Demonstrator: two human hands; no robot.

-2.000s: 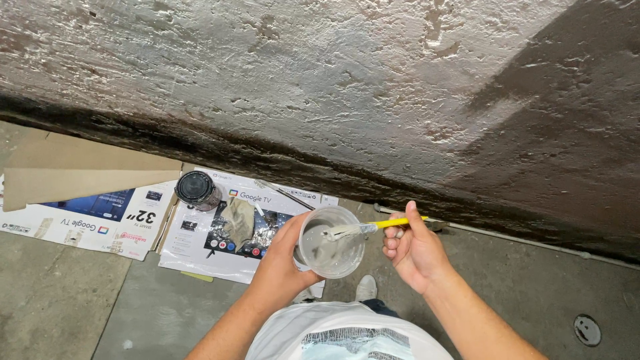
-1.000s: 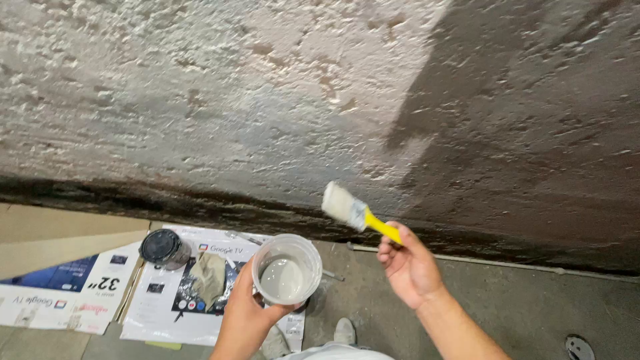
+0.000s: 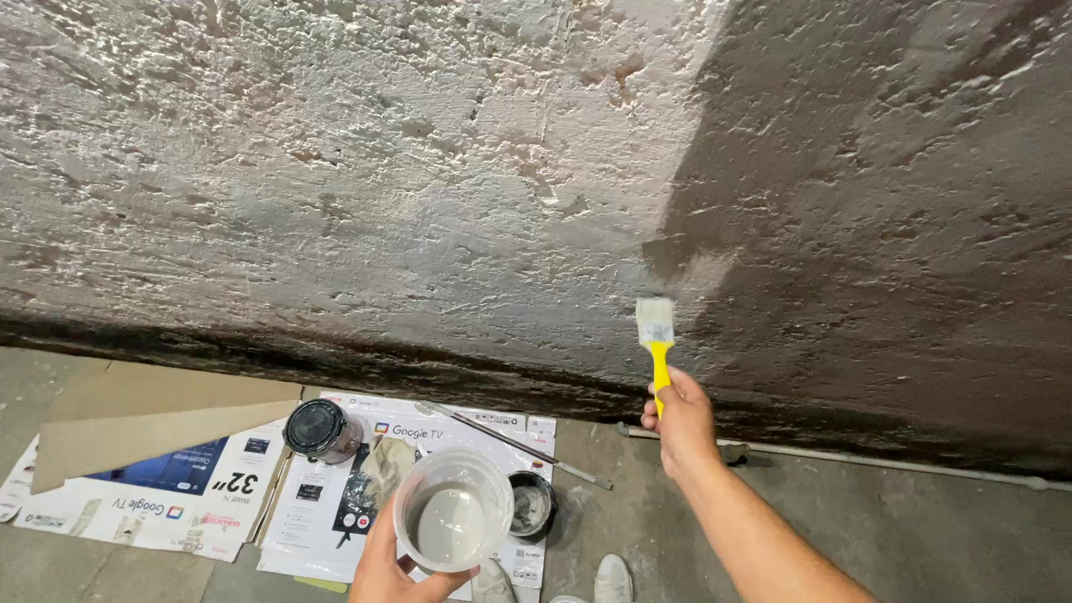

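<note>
My right hand (image 3: 682, 423) grips the yellow handle of a flat paintbrush (image 3: 656, 327), its pale bristles pointing up at the rough plastered wall (image 3: 469, 234), near the edge of a darker area. Whether the bristles touch the wall is hard to tell. Lower down, my left hand (image 3: 398, 561) holds a clear plastic tub (image 3: 454, 509) with light grey paint or a similar liquid in it.
Flattened TV-box cardboard (image 3: 310, 511) lies on the concrete floor by the wall. On it are a dark-lidded jar (image 3: 322, 431), a black container with grey residue (image 3: 531, 504), a crumpled cloth (image 3: 389, 465) and a thin rod (image 3: 519, 444). A pale pipe (image 3: 837, 455) follows the wall base.
The brush was inside the tub two seconds ago, then came out into the air; now it is up by the wall with its bristles pointing upward. My left hand still holds the tub.
</note>
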